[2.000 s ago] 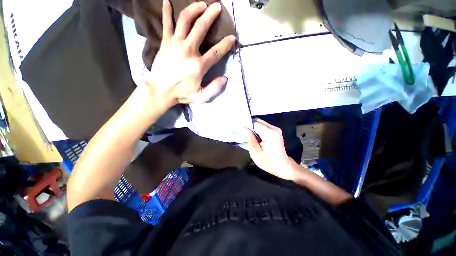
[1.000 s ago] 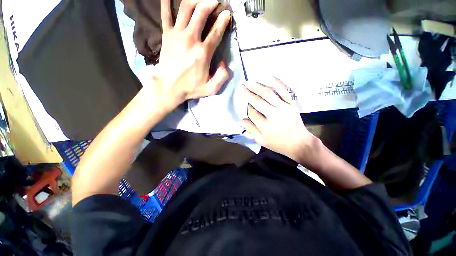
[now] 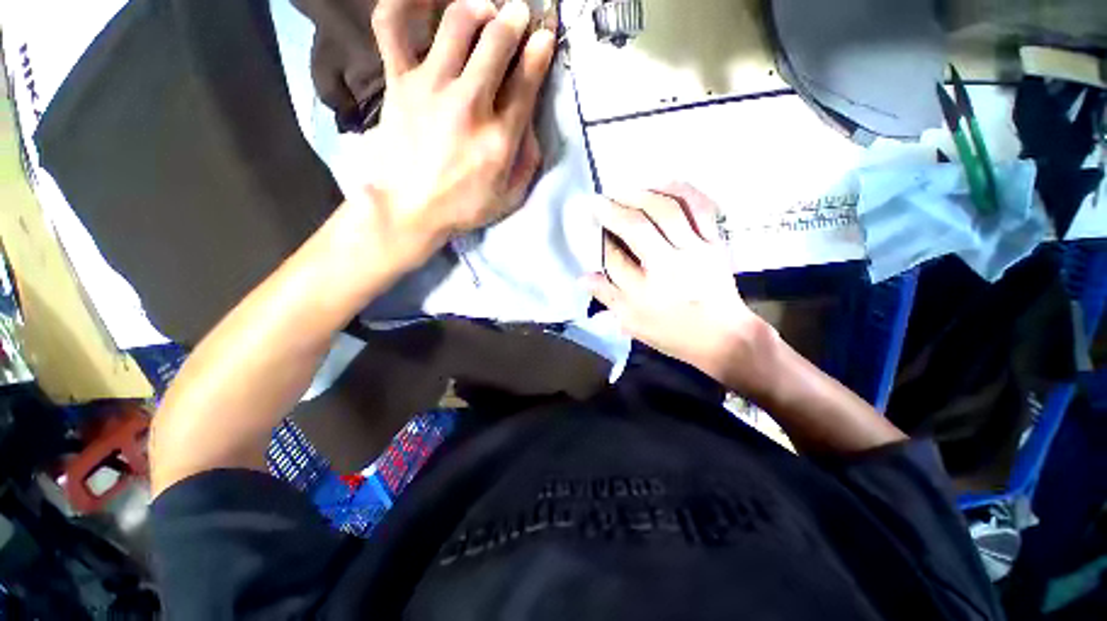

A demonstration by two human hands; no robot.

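A dark brown garment panel [image 3: 182, 158] lies on the left of the table and hangs over its front edge. Pale pocketing [image 3: 534, 249] lies on it at the centre, with bunched brown cloth at the top. My left hand [image 3: 455, 134] presses flat on this cloth near the needle area, fingers bent and thumb tucked under; the fingertips are near the top edge. My right hand [image 3: 668, 267] holds the pale cloth's right edge at the table front, fingers curled. The needle itself is hidden.
The cream machine bed [image 3: 680, 61] and a ridged silver knob [image 3: 619, 20] are at the top. A grey rounded piece [image 3: 856, 61], green snips [image 3: 974, 146] and crumpled scrap cloth [image 3: 904, 212] lie right. Blue crates [image 3: 352, 497] stand below. The white table [image 3: 704, 152] has printed marks.
My right hand has moved up from below the table edge onto the cloth's right edge. My left hand's fingers have drawn closer together. The brown panel has shifted slightly up and left.
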